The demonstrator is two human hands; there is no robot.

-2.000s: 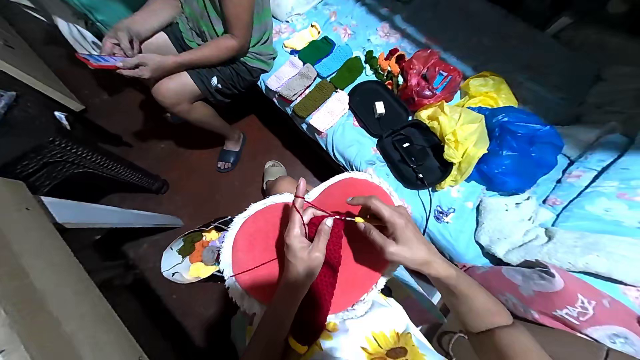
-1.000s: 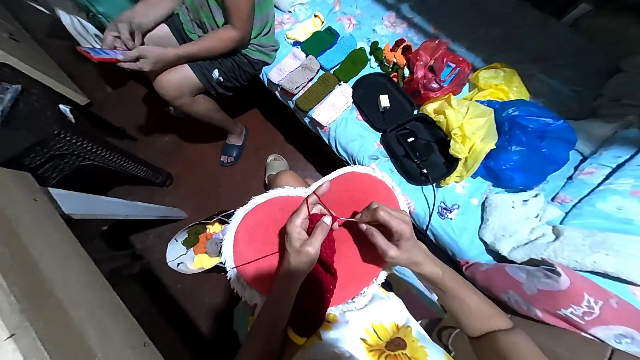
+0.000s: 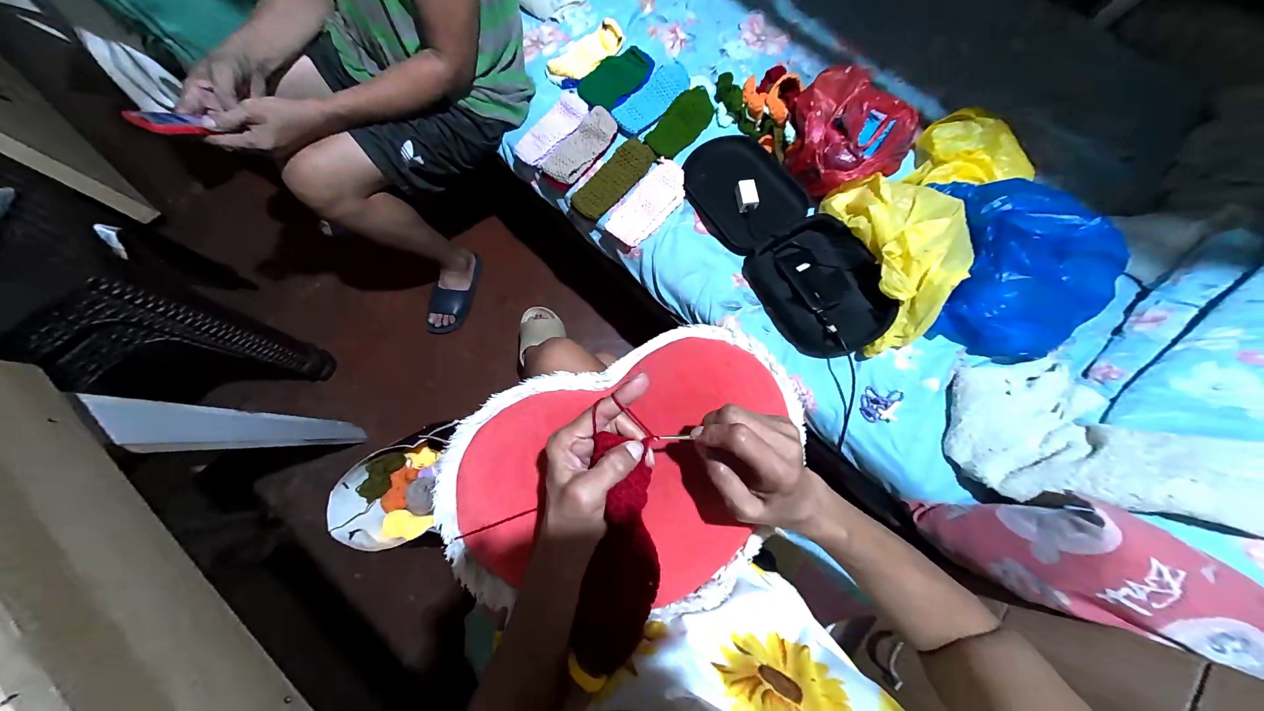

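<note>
My left hand (image 3: 588,464) pinches the top edge of a dark red crocheted piece (image 3: 624,489), with dark red yarn (image 3: 624,410) running over its raised index finger. In my right hand (image 3: 755,464) is a thin metal crochet hook (image 3: 675,437), whose tip meets the yarn at the edge of the piece. Both hands are above a red heart-shaped cushion (image 3: 494,474) with white fluffy trim, which rests on my lap over sunflower-print cloth (image 3: 731,642). The crocheted piece hangs down along my left forearm, partly hidden by it.
On the bed (image 3: 681,267) at right lie several crocheted pieces (image 3: 614,178), an open black case (image 3: 825,286), and red, yellow and blue plastic bags (image 3: 1032,267). Colored yarn balls (image 3: 403,489) sit in a container at left. A person (image 3: 425,89) holding a phone (image 3: 168,122) sits at upper left.
My right hand has turned, and its fingers are more closed around the hook than two seconds ago. My left hand still holds the crocheted piece.
</note>
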